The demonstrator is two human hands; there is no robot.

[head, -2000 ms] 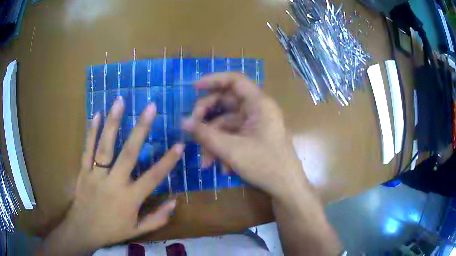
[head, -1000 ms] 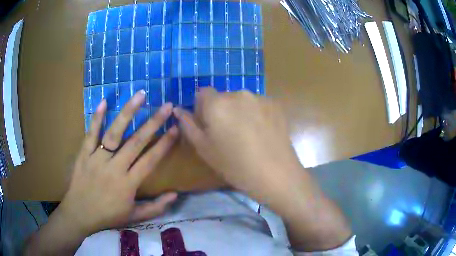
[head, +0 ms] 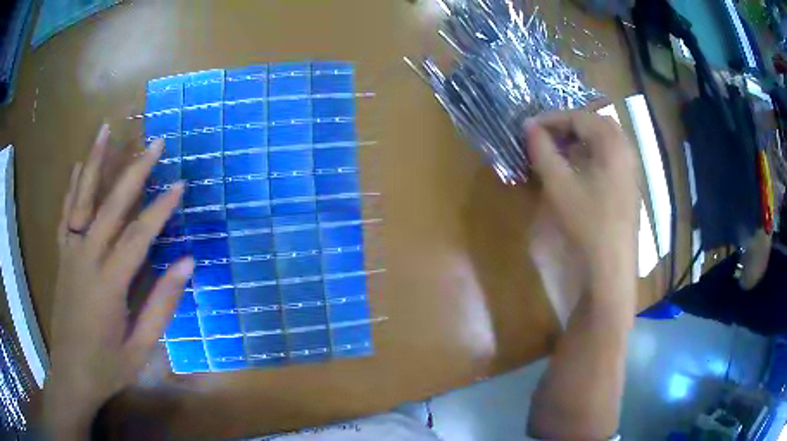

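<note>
A blue solar cell sheet point(head: 272, 215) lies flat on the brown tabletop, its long side running away from me. Thin tabbing wires poke past its right and left edges. My left hand point(head: 121, 232) rests with fingers spread on the sheet's left edge and holds nothing. A heap of silver cut ribbon point(head: 496, 86) lies at the upper right. My right hand point(head: 587, 172) is at the heap's lower right end, thumb and fingertips close together. Whether a ribbon is between them I cannot tell.
White strips point(head: 647, 172) lie right of the ribbon heap, partly behind my right hand. Another white strip point(head: 19, 276) and more silver ribbon point(head: 12, 383) are at the far left. A dark bag-like item and another person's hand point(head: 757, 258) are at the right edge.
The sheet has turned from lying crosswise to lengthwise. My right hand has moved off it to the ribbon heap. My left hand has moved to the sheet's left edge.
</note>
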